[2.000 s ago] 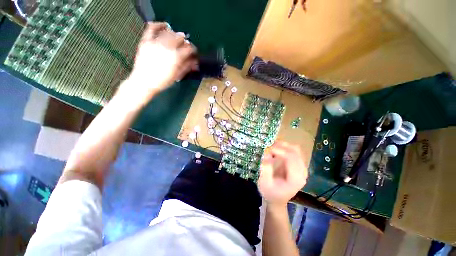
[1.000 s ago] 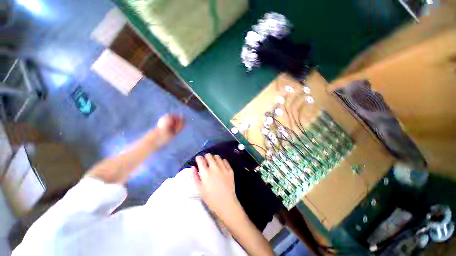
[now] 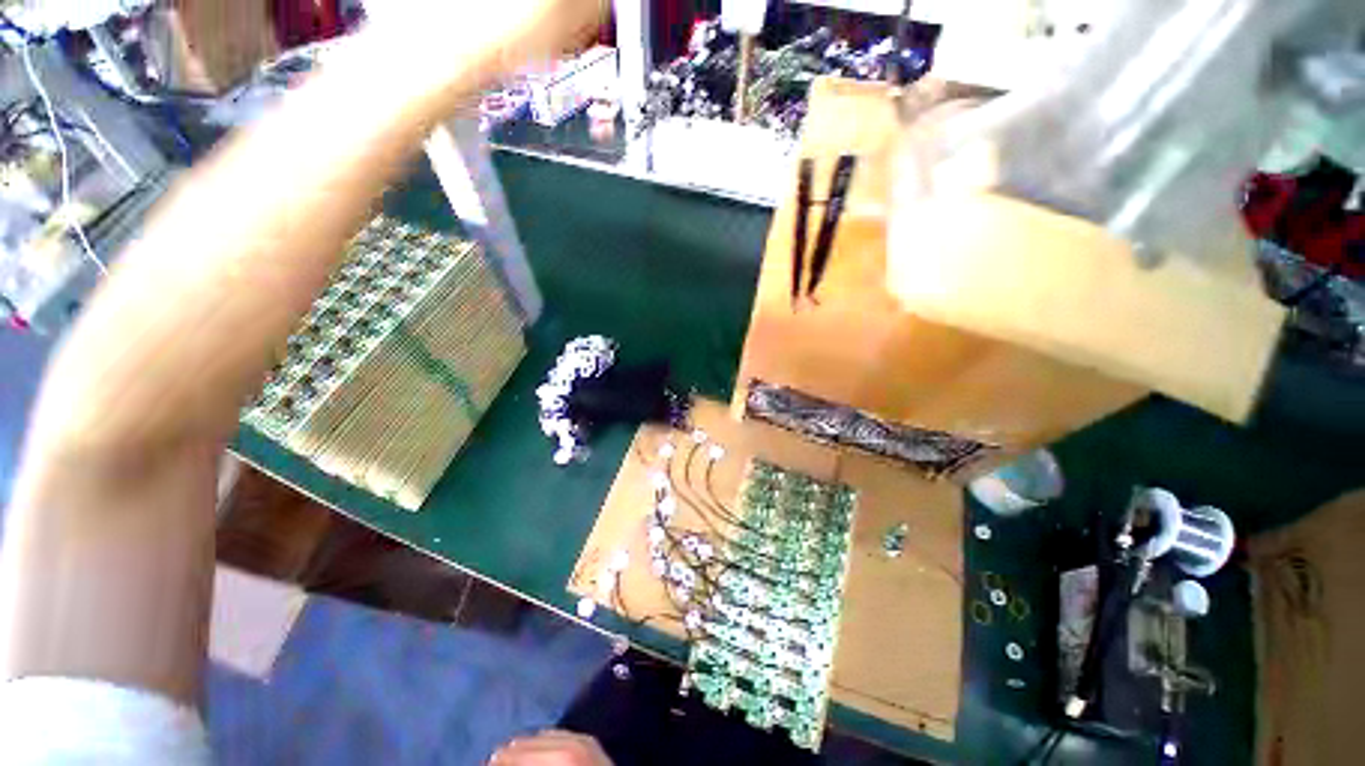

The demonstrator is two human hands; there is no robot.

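Note:
My left arm is raised across the upper left, and my left hand [image 3: 566, 21] is blurred and cut off by the top edge. Only a small part of my right hand [image 3: 551, 750] shows at the bottom edge; its fingers are hidden. Neither hand touches the green circuit board panel [image 3: 779, 599], which lies on the brown cardboard mat [image 3: 907, 644]. Several white leaded discs [image 3: 666, 566] on dark wires trail over the panel's left side. A disc bundle [image 3: 576, 392] with black wires lies above the mat's left corner.
A strapped PCB panel stack [image 3: 397, 367] stands at left. Behind the mat is a cardboard housing [image 3: 898, 352] with two dark tweezers [image 3: 820, 225] on it. At right are a pale jar [image 3: 1018, 482], rubber bands, a solder reel [image 3: 1183, 531] and a black unit [image 3: 1081, 621].
The view has swung back and up over the bench. My left arm has risen from over the floor to the top edge. My right hand is now mostly below the picture.

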